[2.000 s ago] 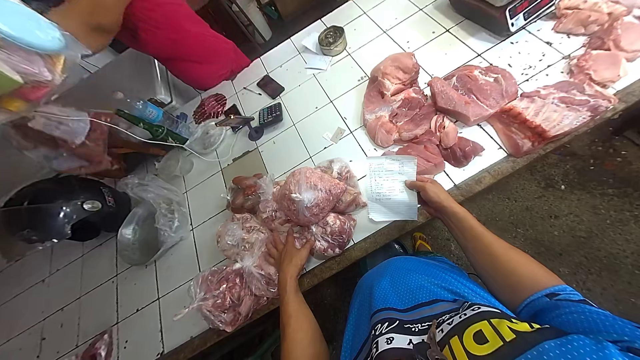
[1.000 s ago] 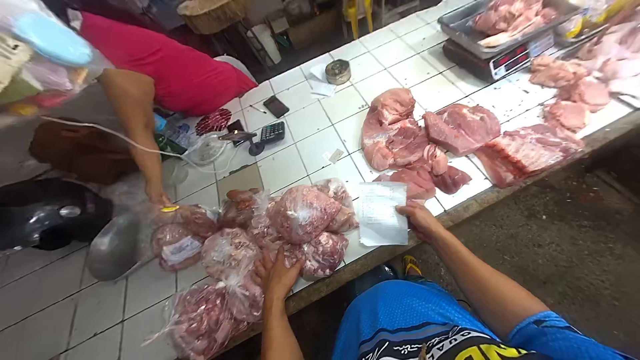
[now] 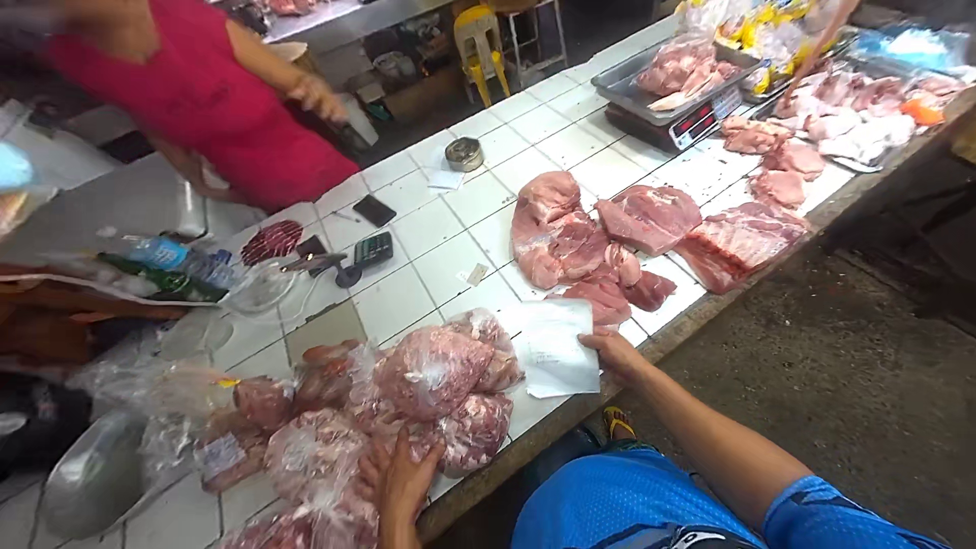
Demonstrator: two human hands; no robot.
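Observation:
My left hand (image 3: pixel 402 476) rests with spread fingers against a pile of clear plastic bags of meat at the counter's near edge. On top of the pile sits a bag of ground meat (image 3: pixel 433 372); a bag of meat pieces (image 3: pixel 477 433) lies just right of my fingers. Between its thumb and fingers my right hand (image 3: pixel 614 354) holds a sheet of paper with writing (image 3: pixel 558 352) over the counter. Raw meat cuts lie just beyond the paper: a large piece (image 3: pixel 560 236), a thick slab (image 3: pixel 650 217) and a rib slab (image 3: pixel 743 242).
A digital scale (image 3: pixel 671 114) bearing a tray of meat stands at the back right. Across the white tiled counter are a calculator (image 3: pixel 373 249), a phone (image 3: pixel 374 210) and a round tin (image 3: pixel 463 154). A metal scoop (image 3: pixel 95 476) lies at left. A person in red stands behind the counter.
The other person's arm, at the bags one second ago, has drawn back, and that person now stands more upright. A labelled bag lies left of the pile, absent two seconds ago. The view has shifted.

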